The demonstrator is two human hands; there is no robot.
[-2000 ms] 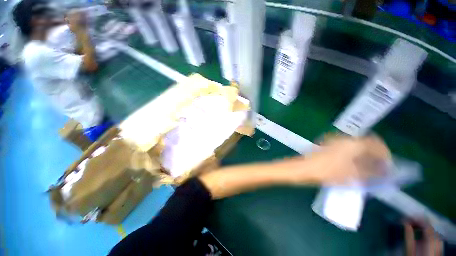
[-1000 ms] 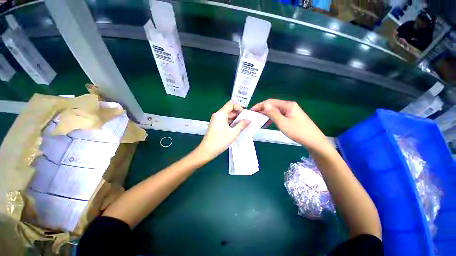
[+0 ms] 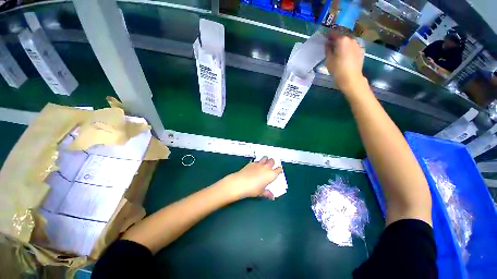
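Observation:
My left hand (image 3: 260, 177) rests on a small stack of white folded leaflets (image 3: 278, 186) on the bench and grips its upper part. My right hand (image 3: 345, 53) is raised over the conveyor at the top of an upright white carton (image 3: 291, 97), beside its open flap. Its fingers are blurred, and I cannot tell if they hold anything. A second open carton (image 3: 211, 82) stands to the left. A heap of shiny clear packets (image 3: 339, 210) lies on the bench right of the leaflets.
An open box of leaflet bundles (image 3: 90, 188) with torn brown paper is at left, below a pale post (image 3: 117, 60). A blue tote (image 3: 395, 188) with packets is at right. A metal rail (image 3: 218, 144) edges the conveyor. A person (image 3: 448, 52) sits at upper right.
My hands have parted. The left moved down onto the leaflet stack, and the right moved up and away to the carton top. The two middle cartons have shifted right.

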